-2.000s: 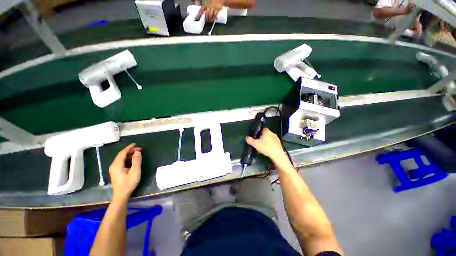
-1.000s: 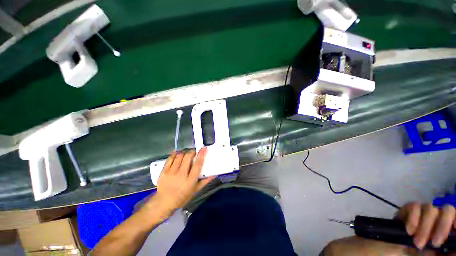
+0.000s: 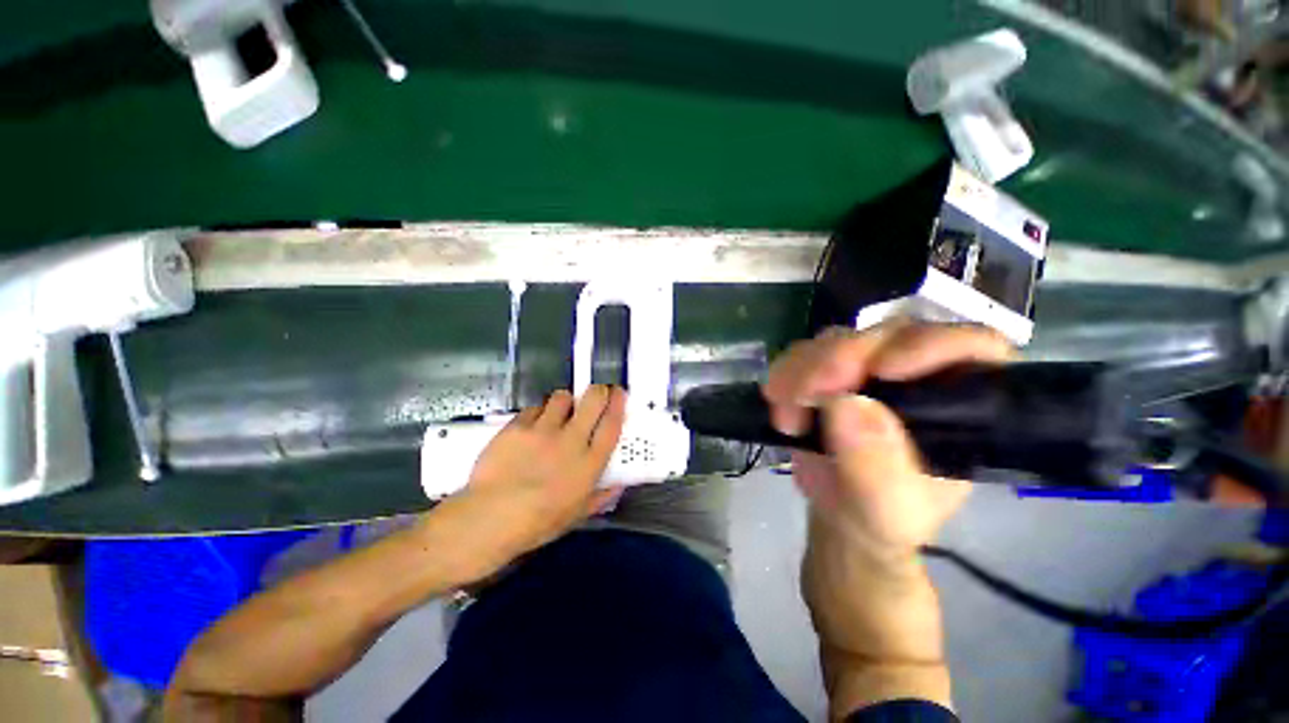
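Observation:
A white sprayer gun body (image 3: 652, 442) lies on the dark ledge (image 3: 325, 370) in front of me, its loop handle pointing away and a thin rod beside the handle. My left hand (image 3: 544, 459) rests on its barrel and holds it. My right hand (image 3: 884, 431) grips the black electric screwdriver (image 3: 975, 420), held almost level. Its front end is at the right side of the housing, by the base of the handle. The bit is not visible, and I cannot tell whether it touches a screw.
The screw feeder (image 3: 975, 257) stands behind my right hand. Another gun body (image 3: 57, 339) lies on the ledge at left. Two more (image 3: 257, 78) (image 3: 975, 102) are on the green belt (image 3: 594, 134). Blue stools (image 3: 170, 600) and a carton (image 3: 31, 622) are below.
The right hand has brought the screwdriver from the lower right up to the housing. The left hand stays on the barrel. The view has shifted.

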